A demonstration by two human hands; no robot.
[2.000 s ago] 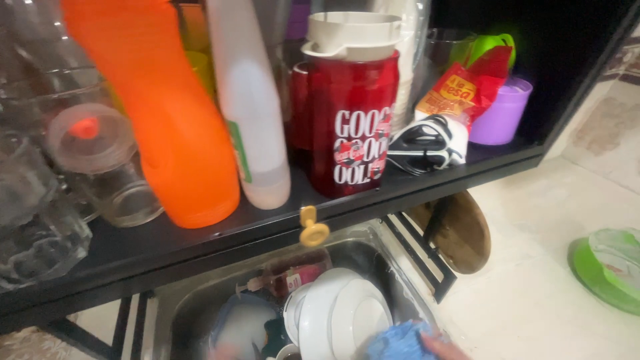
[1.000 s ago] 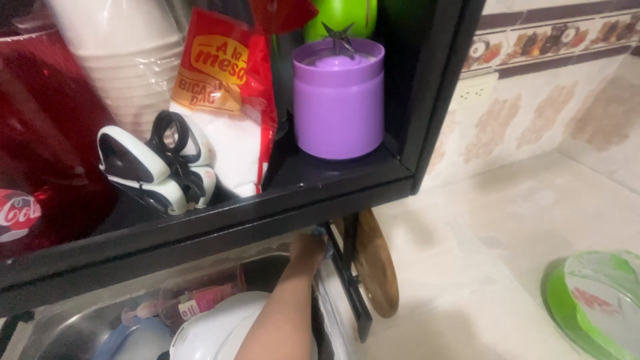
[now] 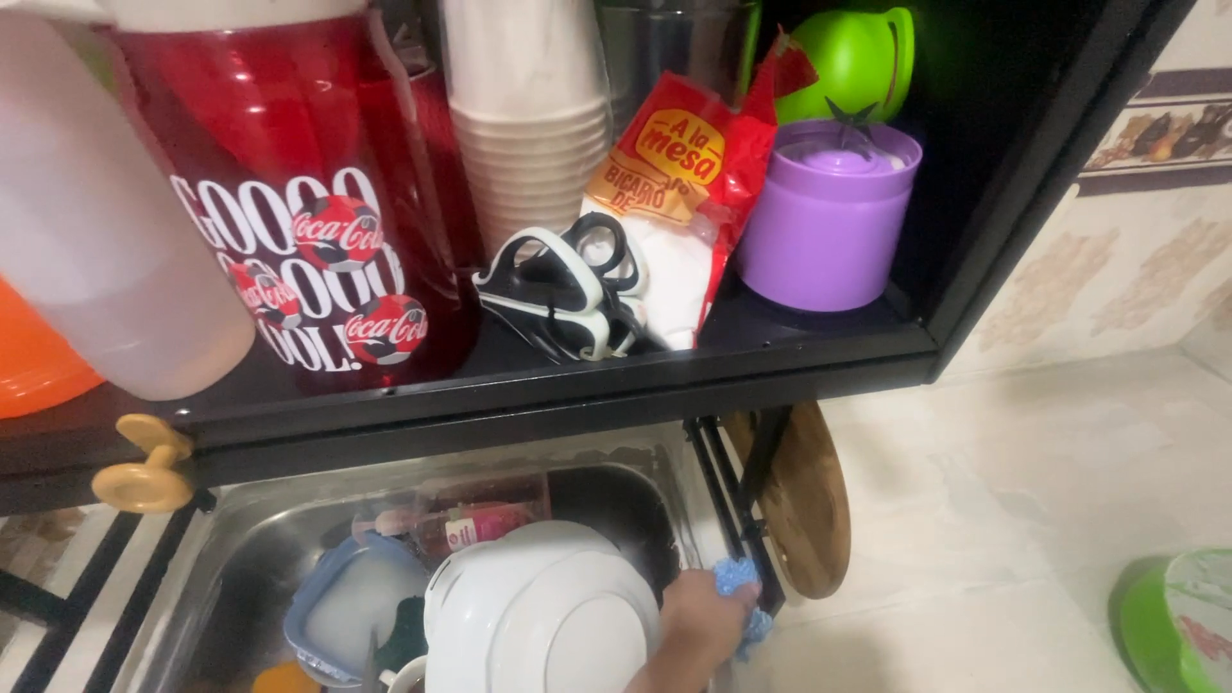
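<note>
My right hand [image 3: 698,616] grips a crumpled blue cloth [image 3: 739,592] against the black metal leg of the shelf, at the right rim of the steel sink [image 3: 260,525]. Just left of it, white plates [image 3: 577,626] are stacked in the sink. Beside them lie a blue plastic container [image 3: 313,602] with cloudy liquid, a dark green scrubber [image 3: 402,635], part of a white cup and a clear bottle of pink liquid [image 3: 496,520]. My left hand is outside the view.
Above the sink, a black shelf [image 3: 577,395] holds a red pitcher [image 3: 327,125], stacked white cups [image 3: 529,144], a red-and-white packet [image 3: 674,192], a black-and-white cord or strap bundle and a purple blender blade base [image 3: 828,221]. A round wooden board [image 3: 808,500] hangs right; a green container [image 3: 1155,616] stands beyond.
My right hand has moved from beneath the shelf's edge, near the top of the side leg, down along the sink's right rim with the blue cloth. The view has swung left since one second ago.
</note>
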